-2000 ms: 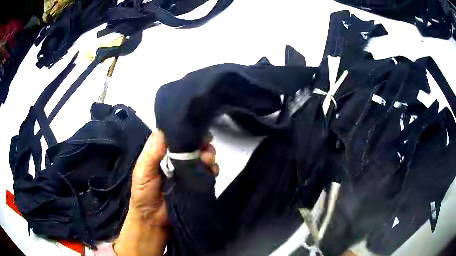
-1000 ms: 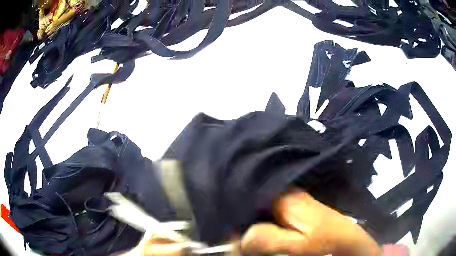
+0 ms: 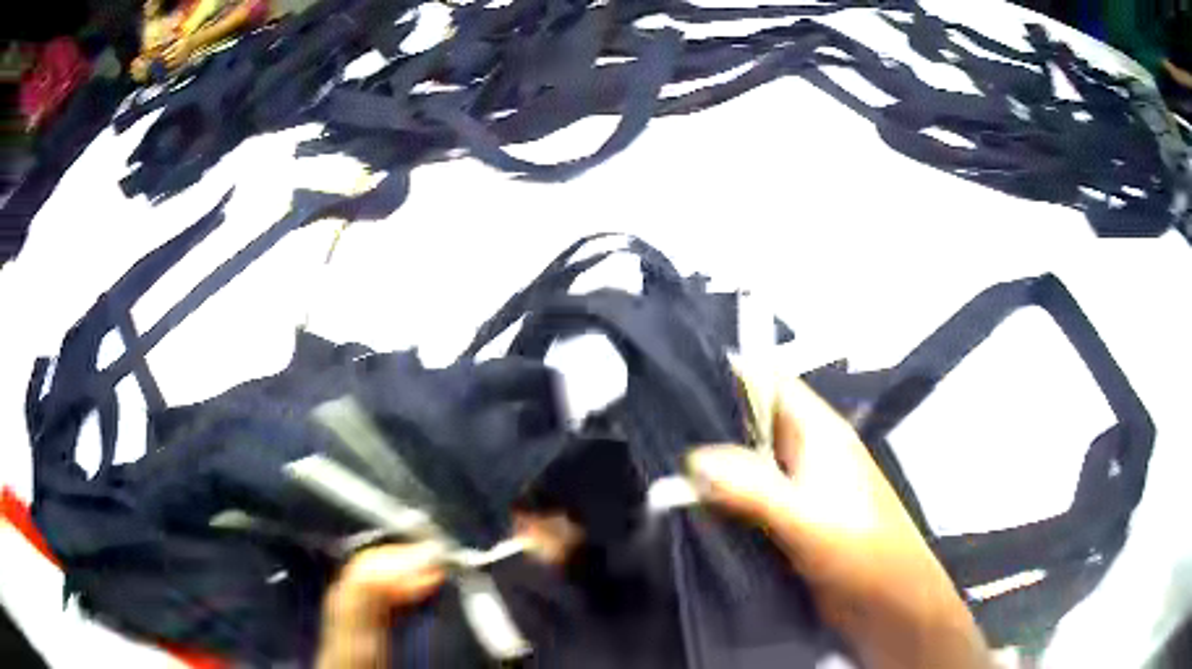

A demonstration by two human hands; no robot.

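Note:
A bundle of dark navy strips (image 3: 654, 392) lies across the front middle of the white table, its far part bent in loops. My left hand (image 3: 386, 588) is at the bottom, blurred, with fingers closed on pale tie strips (image 3: 353, 497) whose loose ends fan out up and left. My right hand (image 3: 824, 523) is right of it, fingers on the bundle, with a white tie end beside the thumb. A pale tie piece spans between the hands over the bundle. The exact grip of the fingertips is blurred.
A dark strip heap (image 3: 209, 457) lies at the left. A tangled pile of strips (image 3: 523, 79) runs along the far table edge. Bent loose strips (image 3: 1111, 379) lie at the right. Red tape (image 3: 26, 523) marks the left table edge.
The hands have moved apart, with a tie piece now between them. The bundle's far part has swung into upright loops at the middle, and the right side holds fewer strips.

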